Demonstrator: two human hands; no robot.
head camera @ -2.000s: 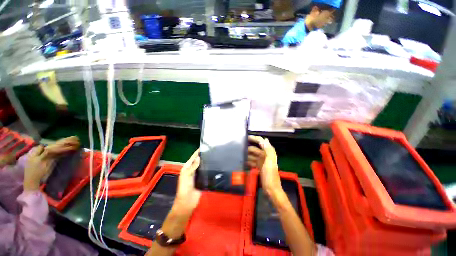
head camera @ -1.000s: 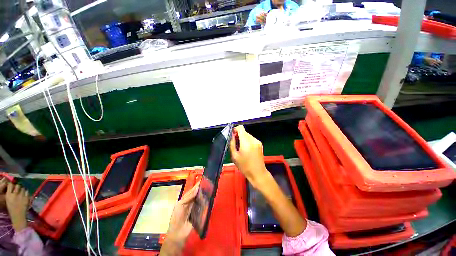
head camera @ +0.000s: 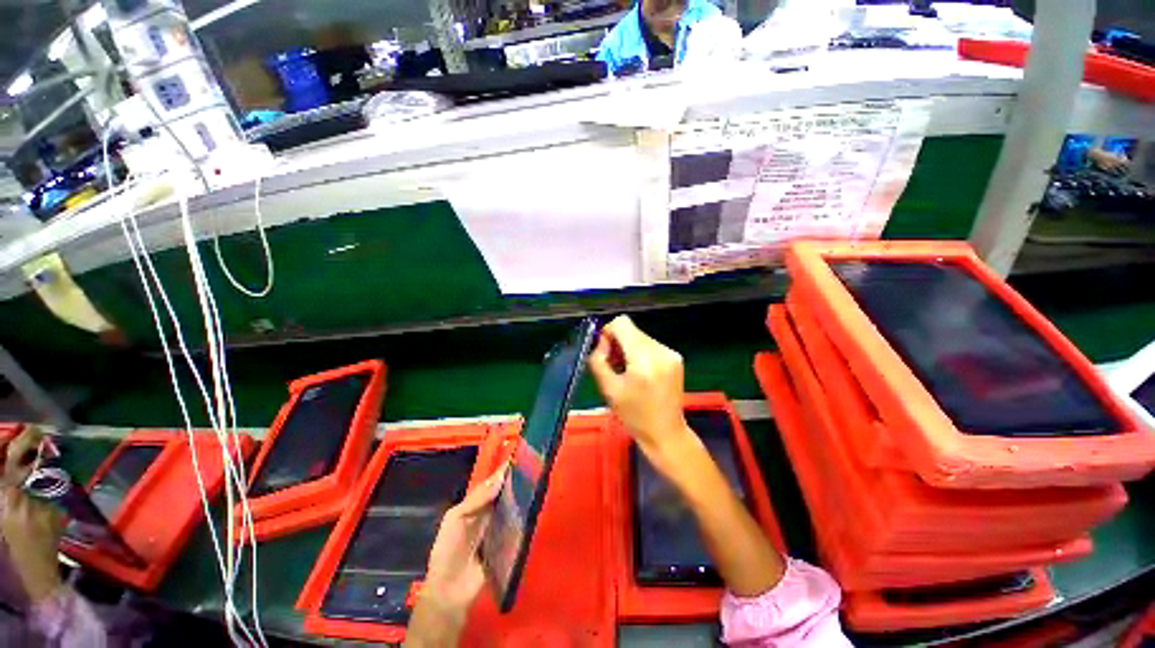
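A tablet (head camera: 542, 443) is held upright and turned nearly edge-on, above an empty red foam tray (head camera: 573, 532). My left hand (head camera: 459, 557) grips its lower left part. My right hand (head camera: 640, 380) is at the upper end of its right edge with the fingers curled; the fingertips touch or nearly touch the edge. The screen faces left and looks dark with reflections. A tablet with a dark screen (head camera: 403, 538) lies in a red tray to the left. Another dark tablet (head camera: 687, 506) lies in a tray to the right, partly behind my right forearm.
A leaning tray stack (head camera: 887, 494) stands at right with a tablet on top. White cables (head camera: 190, 329) hang at left. Another tray with a tablet (head camera: 308, 437) lies behind them. Another worker's hands (head camera: 28, 506) hold a tablet at far left. A white shelf carries an instruction sheet (head camera: 823, 184). A person in blue is opposite.
The tablet was facing me and is now turned edge-on, my right hand moving to its upper edge. The left tray's tablet screen was lit a second ago and is now dark.
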